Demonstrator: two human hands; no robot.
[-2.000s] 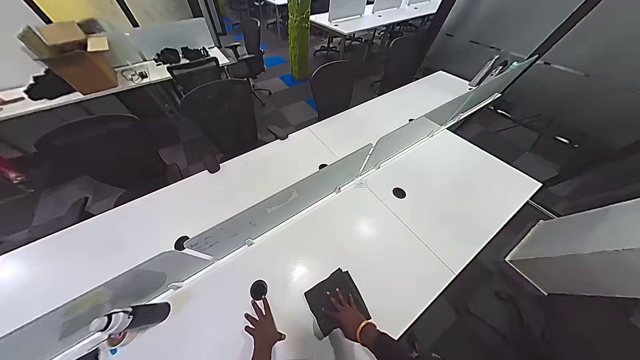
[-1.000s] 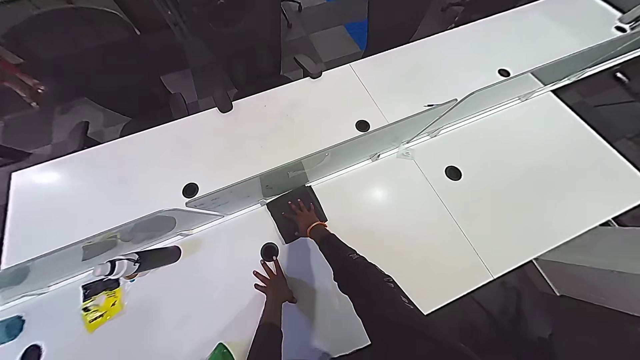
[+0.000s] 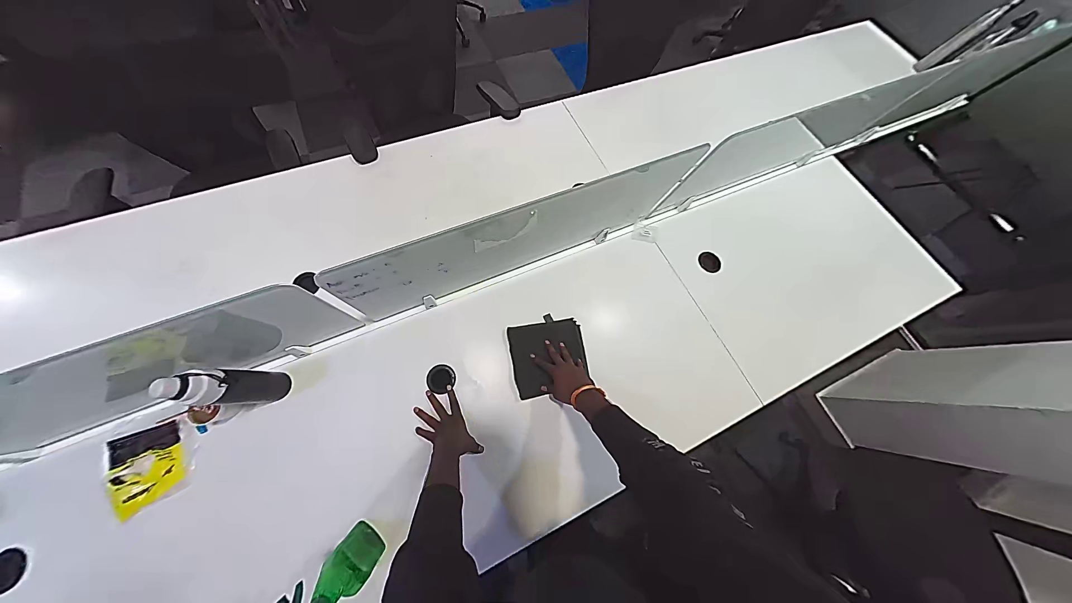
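My right hand, with an orange band at the wrist, presses flat with spread fingers on a folded dark cloth on the white desk. To its left, my left hand rests on the desktop with fingers apart and holds nothing. Its fingertips touch or nearly touch the near edge of a round black desk grommet. Both forearms are in dark sleeves.
A glass divider runs along the desk behind my hands. At the left are a black and white bottle and a yellow and black packet. Nearer me lies a green bottle. Chairs stand beyond the far desk.
The right hand and the dark cloth have come back from beside the divider toward the near side of the desk. The left hand remains by the grommet. The view has shifted.
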